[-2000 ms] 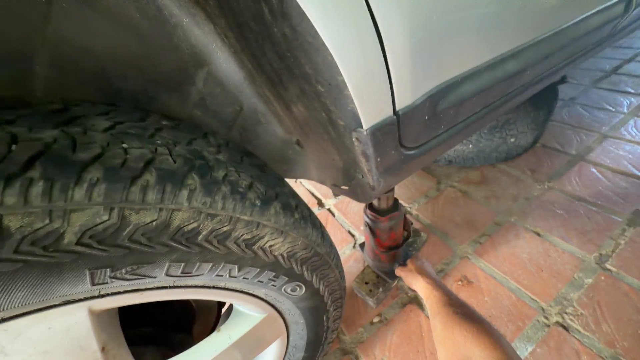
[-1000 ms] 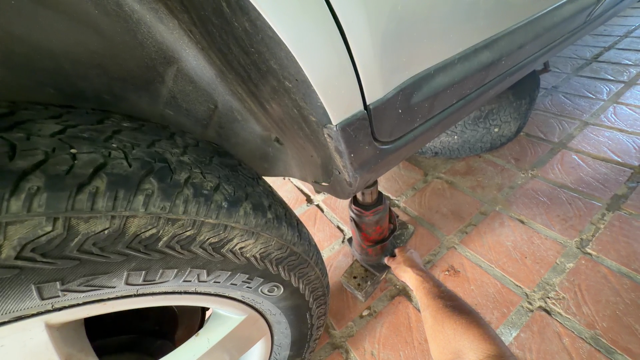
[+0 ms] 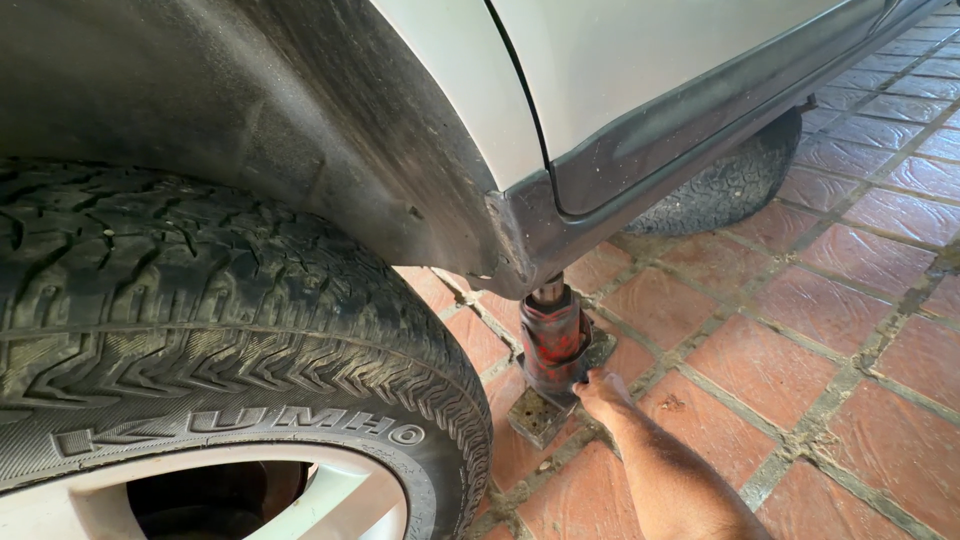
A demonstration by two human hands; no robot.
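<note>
A worn red bottle jack (image 3: 553, 341) stands upright under the car's dark lower sill (image 3: 551, 240), its metal ram reaching up to the sill's underside. Beneath the jack lies a dirty block with small holes (image 3: 538, 416). My right hand (image 3: 602, 388) is at the lower right side of the jack, near its base, with the fingers bent; what the fingertips grip, if anything, is hidden. My left hand is out of view. The Kumho tire (image 3: 240, 322) on its light alloy wheel (image 3: 360, 487) fills the left side, under the fender.
The silver door (image 3: 660, 67) and sill run toward the upper right. Another tire (image 3: 724, 180) shows beneath the car farther back. Red floor tiles (image 3: 757, 360) with rough grey joints surround the jack, and a small brown scrap (image 3: 673, 403) lies right of my hand.
My right hand stays low at the jack, with only a slight change in its pose. The view has shifted somewhat.
</note>
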